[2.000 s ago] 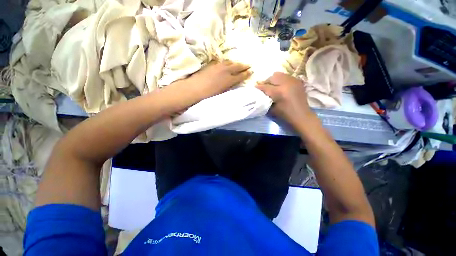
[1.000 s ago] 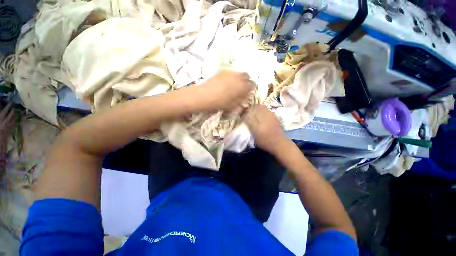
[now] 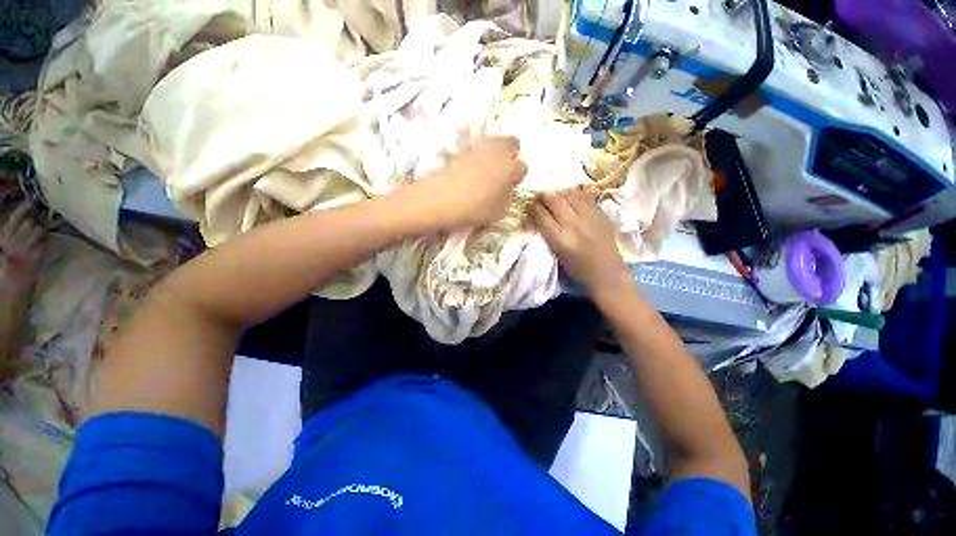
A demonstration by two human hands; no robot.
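Note:
A cream garment piece [image 3: 472, 277] lies bunched between my hands and hangs over the table's front edge, with a puckered, gathered part near my fingers. My left hand [image 3: 484, 180] is curled on the cloth, left of the brightly lit needle area. My right hand [image 3: 577, 232] lies on the cloth's right side, fingers pointing to the left hand and gripping a fold. The white sewing machine [image 3: 781, 115] with a blue stripe stands behind at the right. Glare hides the presser foot and some fingertips.
A large beige garment pile [image 3: 257, 115] covers the left. Right of the needle are a bunched cream cloth [image 3: 663, 194], a black flat object [image 3: 737, 194], a purple ring-shaped roll [image 3: 812, 267], a green stick [image 3: 851, 317] and a ruler strip [image 3: 692, 285]. Another person's hand [image 3: 19, 246] shows at the far left.
The smooth white cloth that lay along the table edge is now bunched up and hangs below my hands. My left hand has curled. The view has shifted, showing more of the machine.

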